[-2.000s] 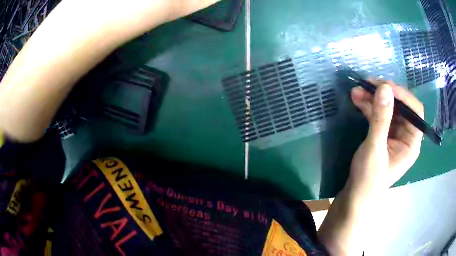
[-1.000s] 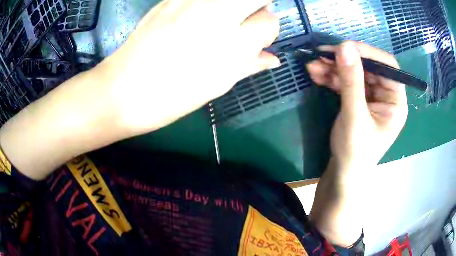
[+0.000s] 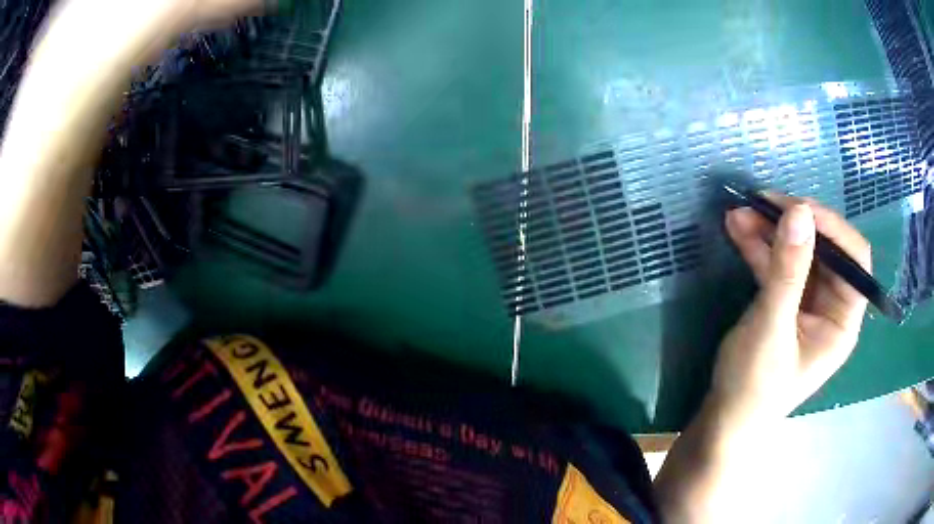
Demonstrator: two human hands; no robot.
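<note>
My right hand [image 3: 804,271] holds slim black tweezers [image 3: 845,268] like a pen. Their tips are over the clear backing sheet [image 3: 666,169], near its middle, with nothing clearly seen between them. Rows of small dark adhesive strips [image 3: 584,230] lie on the sheet's left part, and more [image 3: 876,148] on its right part. My left hand [image 3: 210,8] is at the top left edge, mostly cut off and blurred, so its grip cannot be seen. Black plastic frames [image 3: 307,241] lie overlapping below it on the green mat.
A pile of dark frames [image 3: 123,235] lies at the left, partly behind my left forearm. A thin pale line [image 3: 526,82] runs down the green mat [image 3: 430,102], beside and across the sheet's left part. A dark striped bunch [image 3: 911,46] stands at the right edge.
My left hand has moved from over the sheet, where it held a black frame, to the top left edge. My right hand and the tweezers have moved right and down.
</note>
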